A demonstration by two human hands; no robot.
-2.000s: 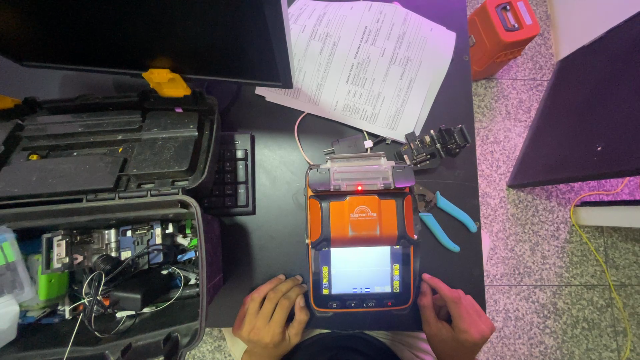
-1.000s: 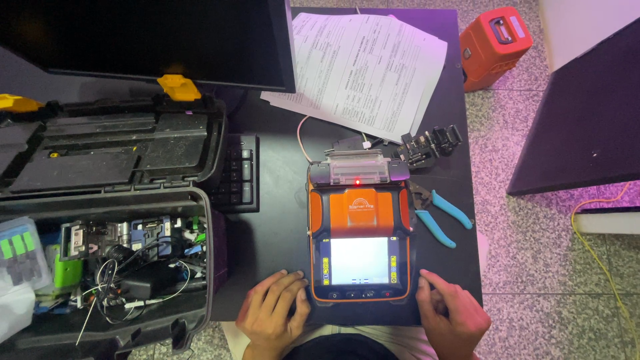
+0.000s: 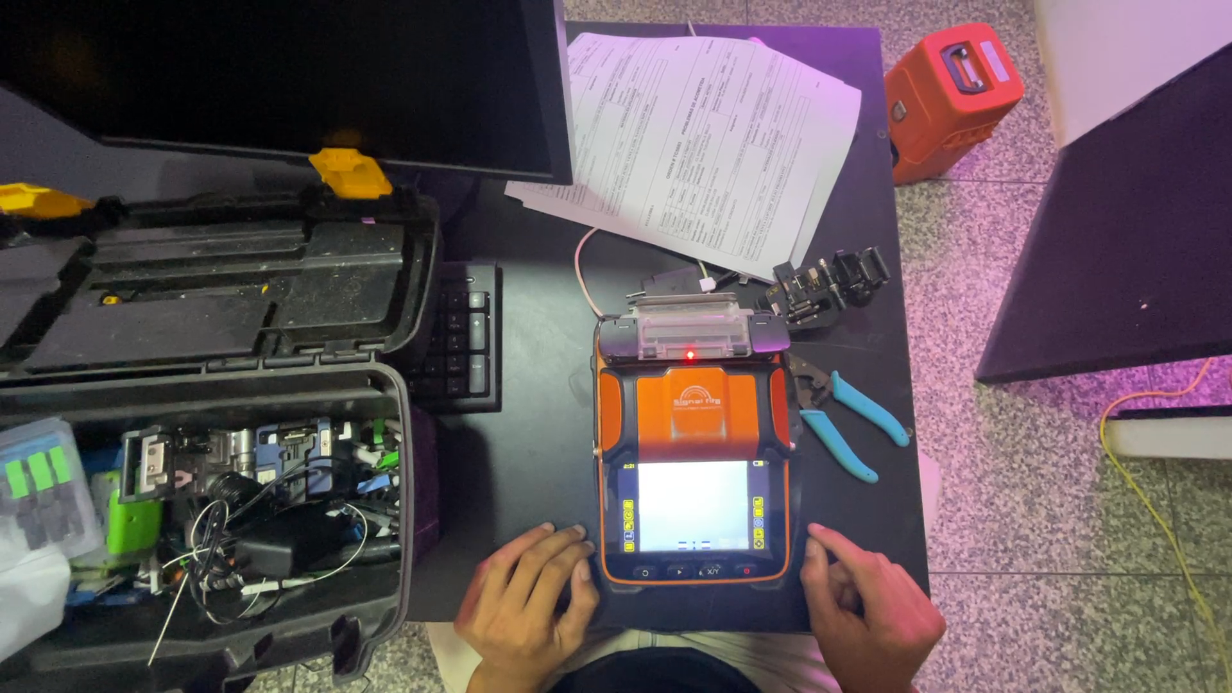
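An orange and black fiber fusion splicer point(image 3: 695, 404) stands on the black table, its screen lit and a red light glowing below its clear-windowed cover point(image 3: 693, 332). My left hand point(image 3: 529, 602) rests at the table's front edge beside the splicer's lower left corner, fingers spread, holding nothing. On the other side, my right hand point(image 3: 866, 606) lies near the lower right corner with its fingers curled; whether anything is inside them is hidden. Blue-handled stripping pliers point(image 3: 852, 423) lie right of the splicer. Behind them sits a black fiber cleaver point(image 3: 828, 287).
An open black toolbox point(image 3: 390, 500) with cables and tools is at left, partly over a keyboard point(image 3: 472, 337). A monitor point(image 3: 337, 77) hangs above it. Printed papers point(image 3: 703, 144) lie behind the splicer. An orange case point(image 3: 953, 101) stands beyond the table's right edge.
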